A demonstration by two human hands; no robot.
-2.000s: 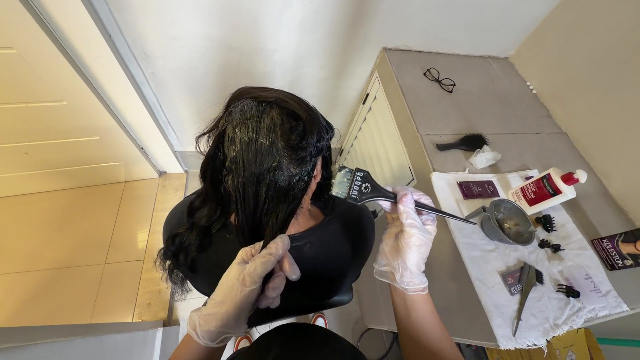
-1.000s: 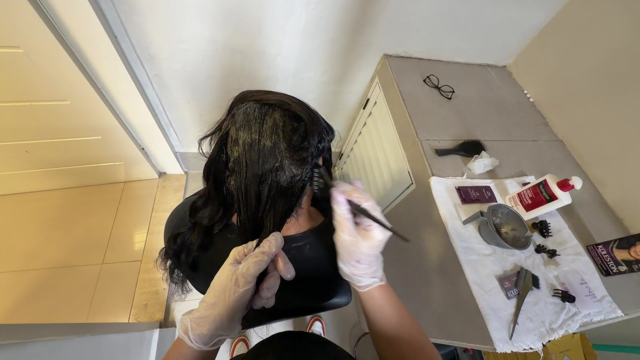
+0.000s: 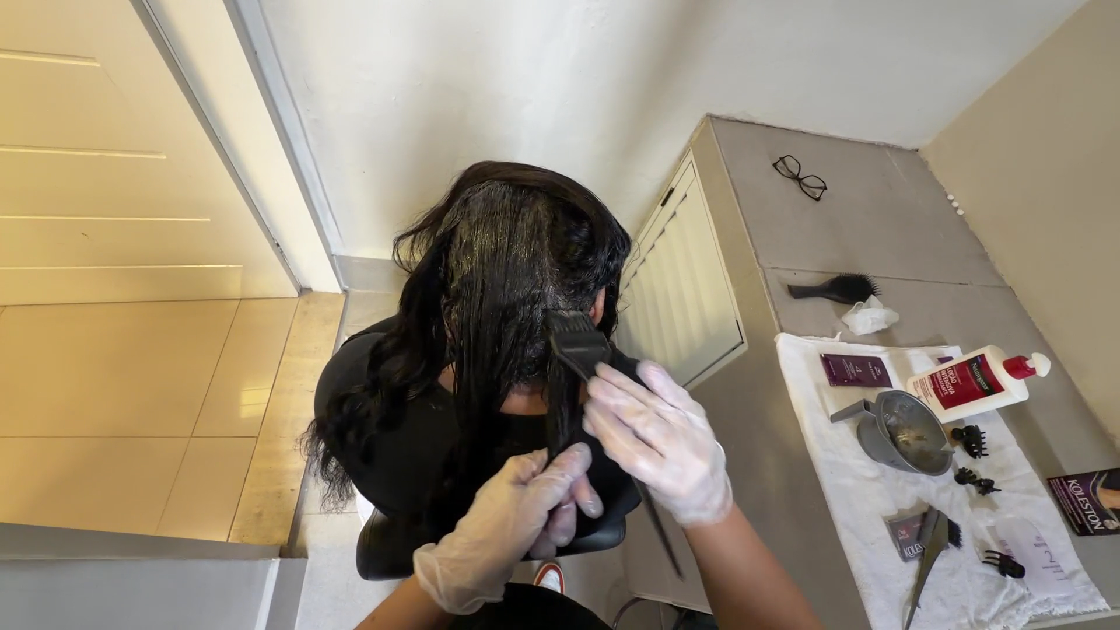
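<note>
A person with long dark hair [image 3: 499,254], wet and shiny at the back of the head, sits facing away in a black top. My left hand [image 3: 516,521], in a clear glove, pinches the lower end of a thin hair strand [image 3: 563,402]. Gloved as well, my right hand [image 3: 656,437] grips a black tint brush [image 3: 577,343], its bristles against that strand near the ear and its handle pointing down. To the right, a grey mixing bowl [image 3: 906,430] with some mixture in it stands on a white towel [image 3: 818,437].
The tiled counter [image 3: 849,219] on the right bears eyeglasses [image 3: 800,178], a hairbrush [image 3: 836,288], crumpled white material [image 3: 870,317], a lotion bottle [image 3: 976,382], several black hair clips [image 3: 969,440], a second tint brush [image 3: 934,547] and a hair-dye box [image 3: 1087,501]. A white door [image 3: 105,157] is at the left.
The tint brush in my right hand has moved left from beside the bowl to the hair, and its bristles now lie on the strand. My left hand still holds the hair low down.
</note>
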